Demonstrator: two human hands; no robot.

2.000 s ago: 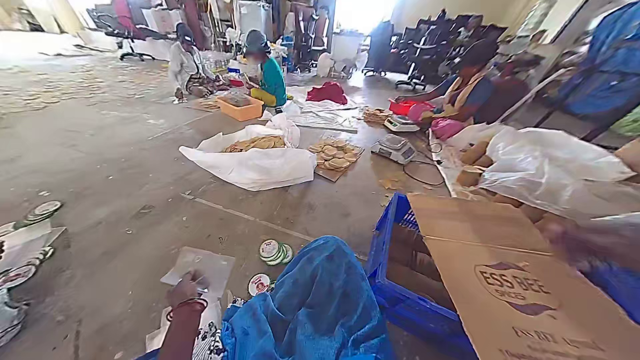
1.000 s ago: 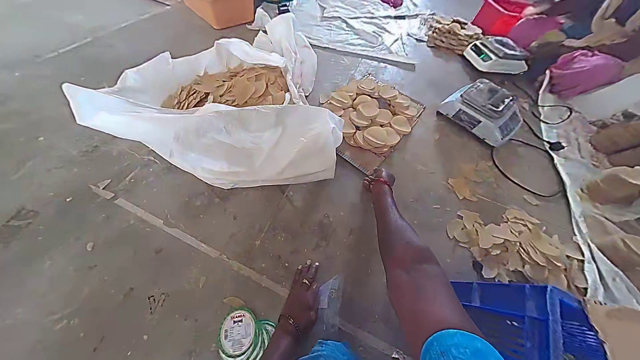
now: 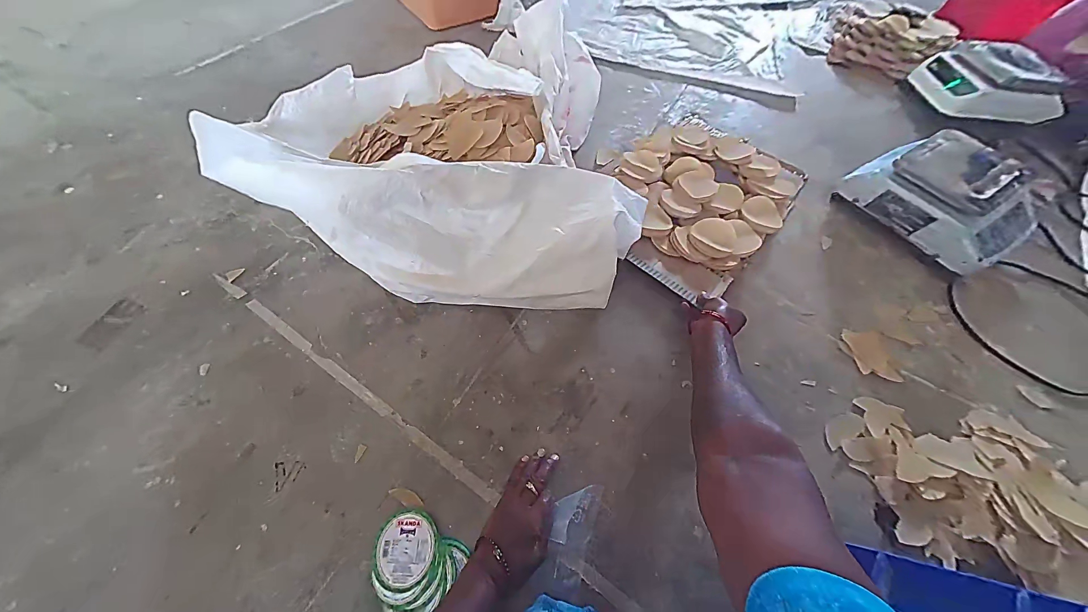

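My right hand, with a red bangle, reaches forward at right of centre, its fingers closed on the near corner of a flat board. Thin round papads lie in small overlapping stacks on that board. My left hand, with a ring and a bracelet, presses on the floor at bottom centre, fingers slightly apart. Against its right side lies a clear plastic bag; whether part of the bag is under the palm, I cannot tell. Round green-and-white printed labels are stacked to its left.
A large white sack of papad pieces stands left of the board. To the right are a weighing scale with a cable, a second scale, a heap of broken pieces and a blue crate.
The view has swung down and closer to the sack. Two seconds ago my left hand was at clear plastic sheets; now it rests on the floor. My right hand has come into view at the board.
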